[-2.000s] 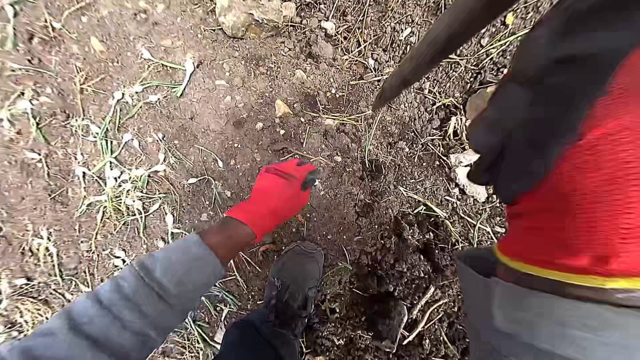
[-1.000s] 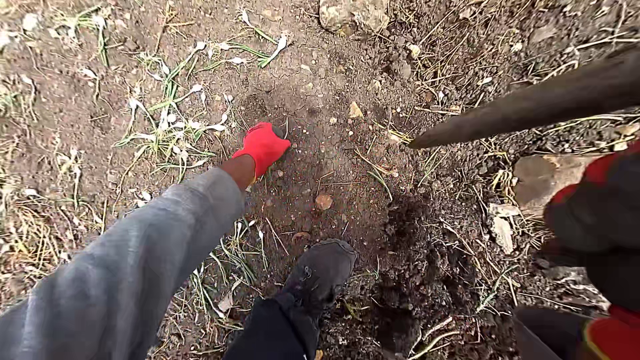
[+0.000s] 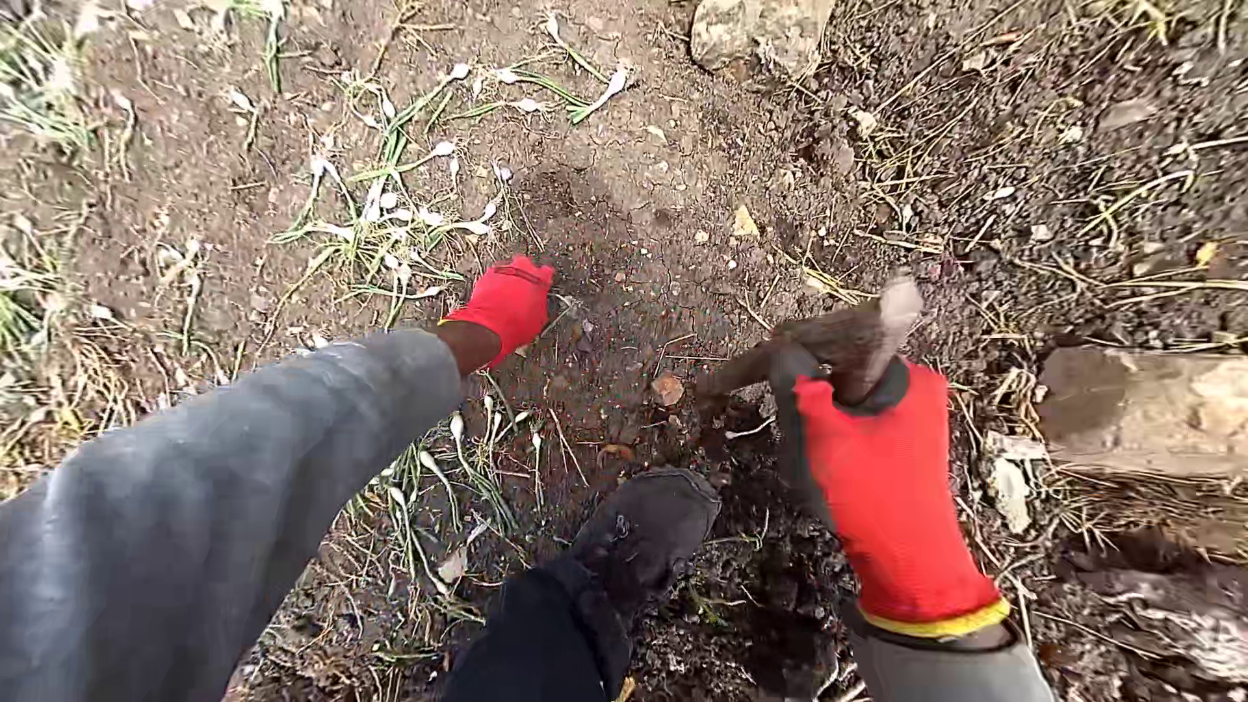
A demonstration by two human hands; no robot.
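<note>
My right hand (image 3: pixel 882 468), in a red glove with a dark palm and yellow cuff edge, is closed around a hand tool with a wooden handle (image 3: pixel 848 341); its dark lower part, over the soil, is blurred. In a matching red glove, my left hand (image 3: pixel 512 307) is low over the bare soil at centre left. Its fingertips are hidden, and a thin pale strand shows beside them. White bulbs with green leaves (image 3: pixel 390 214) lie scattered up and left of that hand. More such bulbs (image 3: pixel 458 468) lie below it, left of my shoe.
My dark shoe (image 3: pixel 648 526) stands at bottom centre. A pale rock (image 3: pixel 760 34) sits at the top, and a flat stone (image 3: pixel 1150 409) lies at the right. Dry stalks cover the ground on the right, beside dark, broken soil. An orange-brown leaf or stone (image 3: pixel 668 389) lies near the middle.
My right hand and the tool have come from the right edge toward the centre, low over the soil. My left hand stays near the scattered bulbs. The view has shifted.
</note>
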